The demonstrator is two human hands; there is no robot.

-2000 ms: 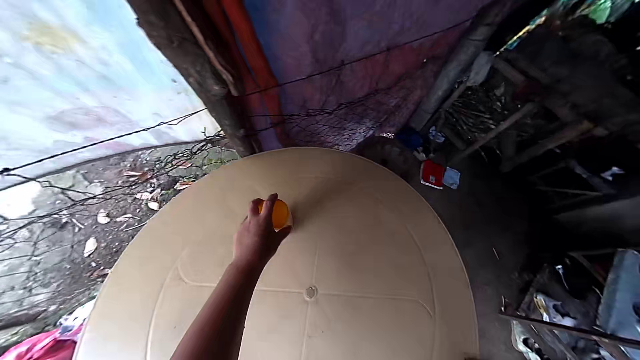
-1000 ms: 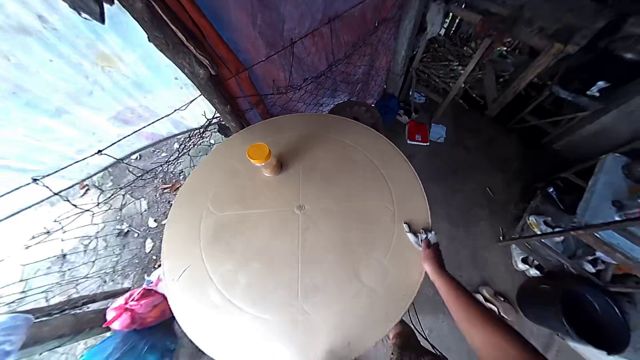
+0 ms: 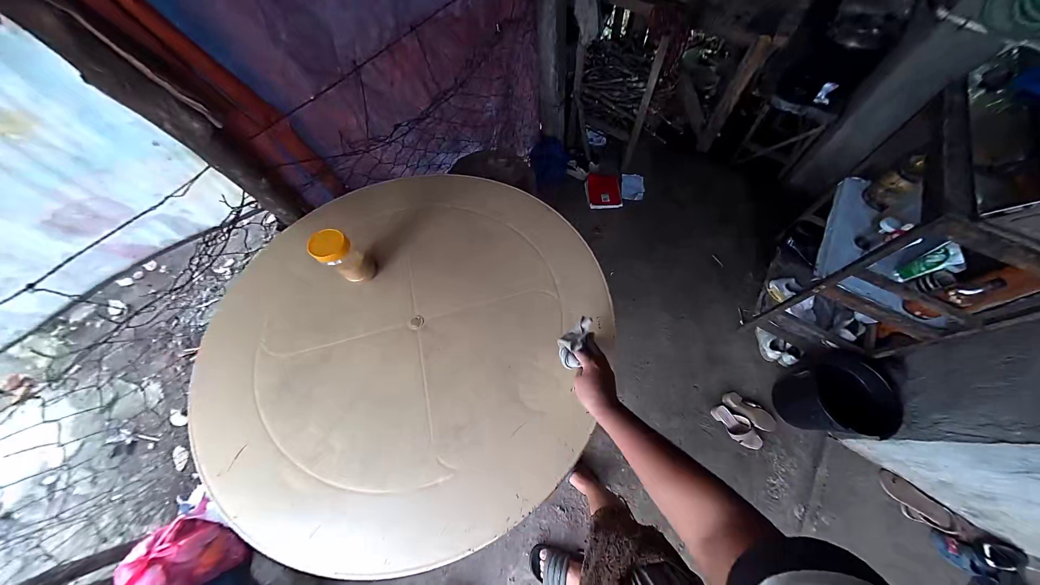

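Note:
My right hand [image 3: 595,382] is closed around a crumpled grey-white cloth [image 3: 576,343], which rests against the top of a round beige plastic table [image 3: 349,422] near its right rim. A clear jar with an orange-yellow lid [image 3: 328,245] stands toward the table's upper left, its lower part holding something light brown. The jar is well apart from my right hand. My left hand is outside the view.
Wire mesh and a wooden post [image 3: 187,122] border the left side. A pink plastic bag [image 3: 183,552] lies at lower left. Right of the table are sandals [image 3: 743,420], a black bucket [image 3: 838,396] and a wooden rack [image 3: 934,236]. A red box [image 3: 603,190] lies beyond the table.
Two seconds ago a hand was at the orange-lidded jar; now the jar stands untouched. Since one second ago, my right hand and the cloth remain at the table's right side. The view has shifted.

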